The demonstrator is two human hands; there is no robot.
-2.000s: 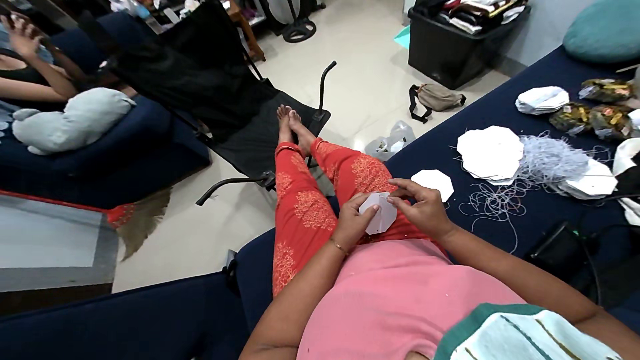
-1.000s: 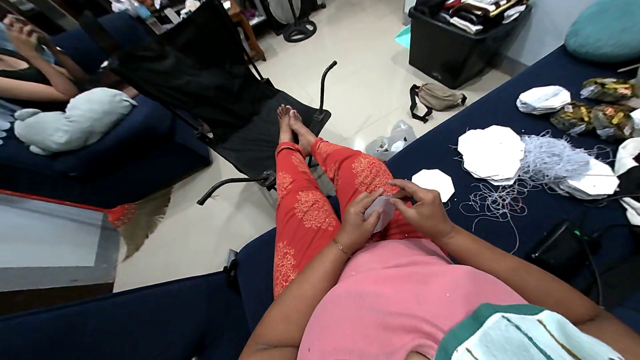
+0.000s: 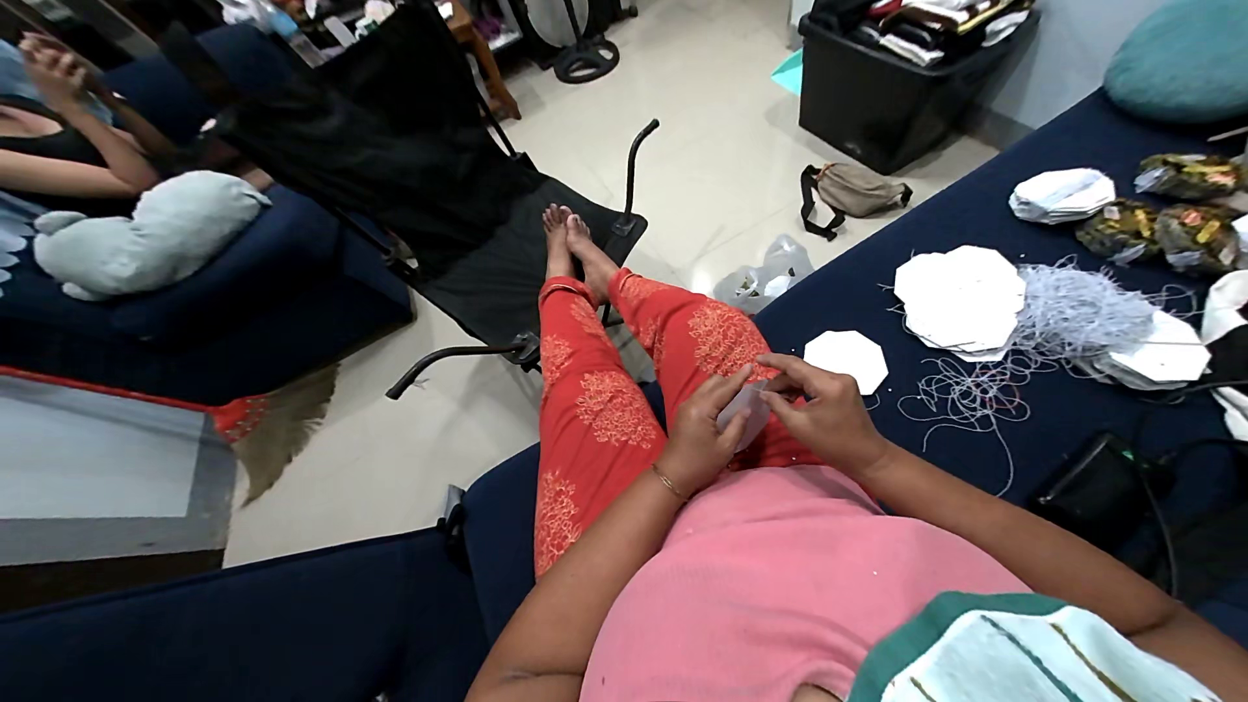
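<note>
Above my lap, my left hand (image 3: 704, 429) grips a small white paper-like piece (image 3: 743, 417) by its left side. The fingertips of my right hand (image 3: 819, 405) pinch its upper right edge; whether they also hold a thread is too small to tell. One white octagonal piece (image 3: 846, 362) lies on the navy sofa just beyond my right hand. Farther right is a stack of similar white pieces (image 3: 960, 300), with a pile of pale cut threads (image 3: 1077, 312) against it. Another stack (image 3: 1160, 353) lies partly under the threads, and loose tangled thread (image 3: 965, 395) spreads nearer me.
My feet rest on a black folding chair (image 3: 497, 234). More white pieces (image 3: 1063, 195) and several filled clear packets (image 3: 1194, 234) lie on the sofa (image 3: 877, 234). A black device with a cable (image 3: 1092, 487) is at right. Another person (image 3: 78, 146) sits at far left.
The white piece has turned and tilted between my hands, showing less of its flat face than two seconds ago. At far left, the other person's hands and arms have shifted.
</note>
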